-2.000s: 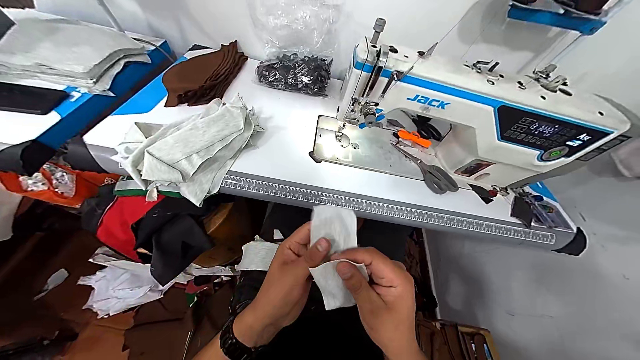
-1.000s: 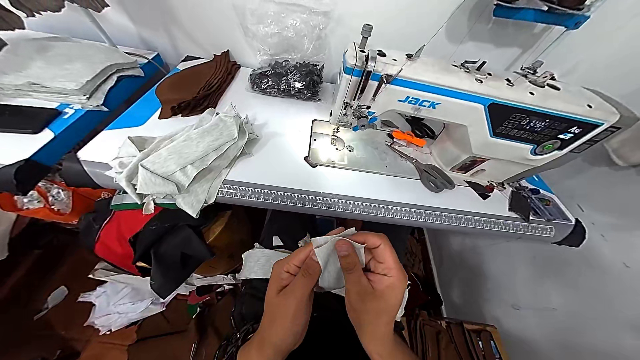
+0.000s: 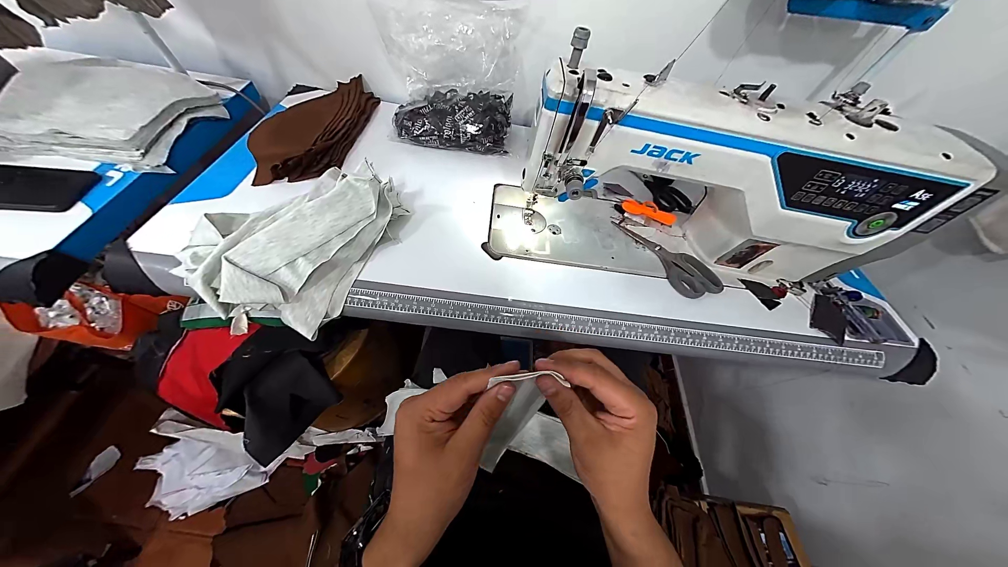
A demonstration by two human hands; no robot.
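Note:
My left hand [image 3: 453, 425] and my right hand [image 3: 602, 409] pinch the top edge of a pale grey fabric piece [image 3: 516, 413] between thumbs and fingers, in front of the table's edge. The edge bows upward between my fingertips, and the cloth hangs below. Beyond my hands stands a white and blue Jack sewing machine [image 3: 669, 157], its lamp lighting the needle plate [image 3: 543, 224]. Grey-handled scissors [image 3: 677, 264] and an orange-handled tool [image 3: 648, 212] lie at its bed. A pile of pale grey fabric pieces [image 3: 291, 252] sits left of the machine.
Brown fabric pieces [image 3: 315, 134] and a clear bag of black labels [image 3: 457, 118] lie at the back. More grey fabric [image 3: 102, 106] is stacked at the far left. A ruler strip [image 3: 614, 327] runs along the table's front edge. Fabric scraps [image 3: 209, 465] lie below at left.
The fabric between my hands was upright and spread two seconds ago; now its top edge is held nearly edge-on. My hands have moved closer to the table's edge.

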